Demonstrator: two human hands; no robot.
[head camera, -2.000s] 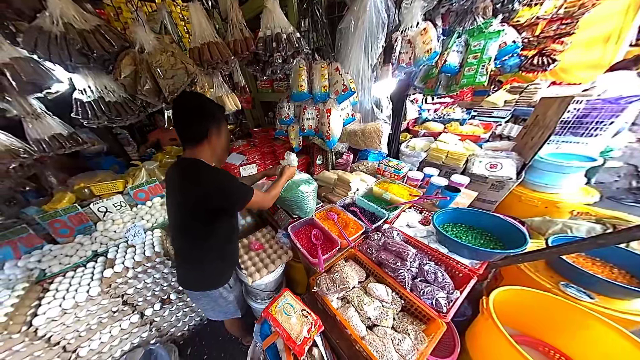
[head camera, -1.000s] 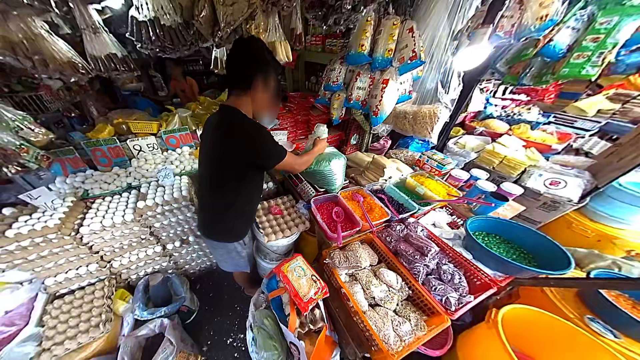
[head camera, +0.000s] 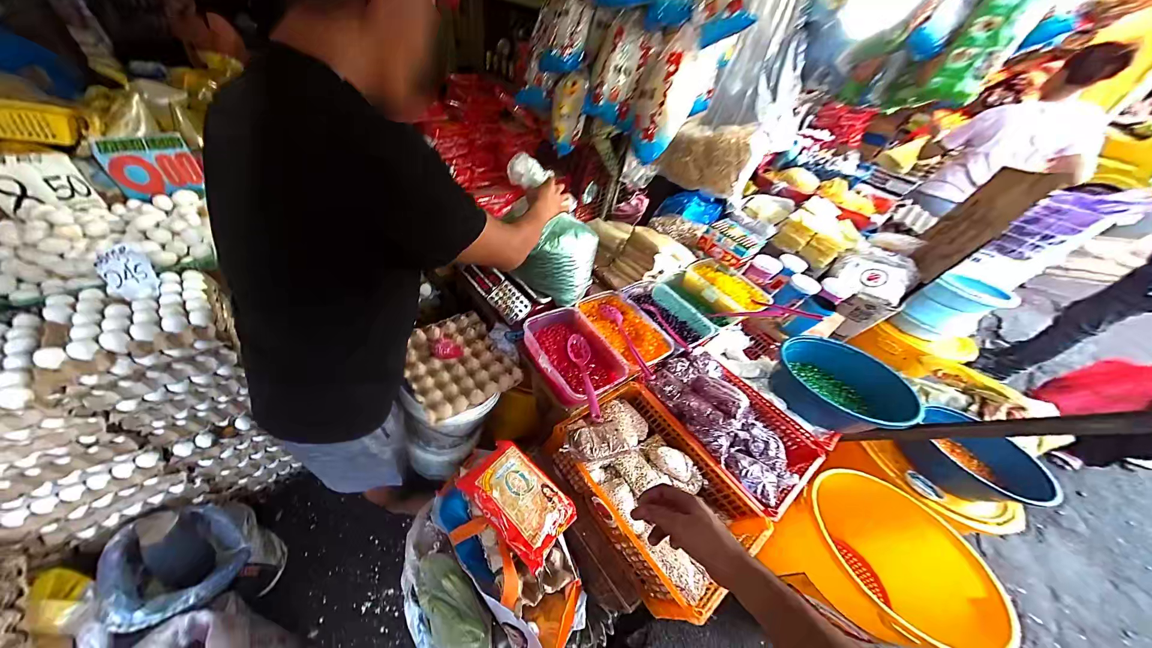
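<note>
One bare hand, which comes in from the lower right and looks like my right hand (head camera: 684, 526), reaches over an orange plastic basket (head camera: 751, 531) of small bagged goods (head camera: 634, 472). Its fingers are a little bent and apart; whether they touch the bags cannot be told. Beside that basket lies a red basket (head camera: 814, 450) with bags of dark purple goods (head camera: 720, 405). Behind are a pink tub of red pearls (head camera: 562, 360) and an orange tub (head camera: 634, 328), both with pink spoons. My left hand does not show.
A person in a black shirt (head camera: 315, 243) stands at the left, a hand at a green-filled plastic bag (head camera: 562, 261). Egg trays (head camera: 117, 405) fill the left side. A shopping bag with a red packet (head camera: 517, 504) is at the bottom. Yellow tub (head camera: 918, 558) and blue basins (head camera: 846, 382) stand right.
My right hand has come into view over the orange basket; neither earlier frame shows it. The view has moved closer to the baskets.
</note>
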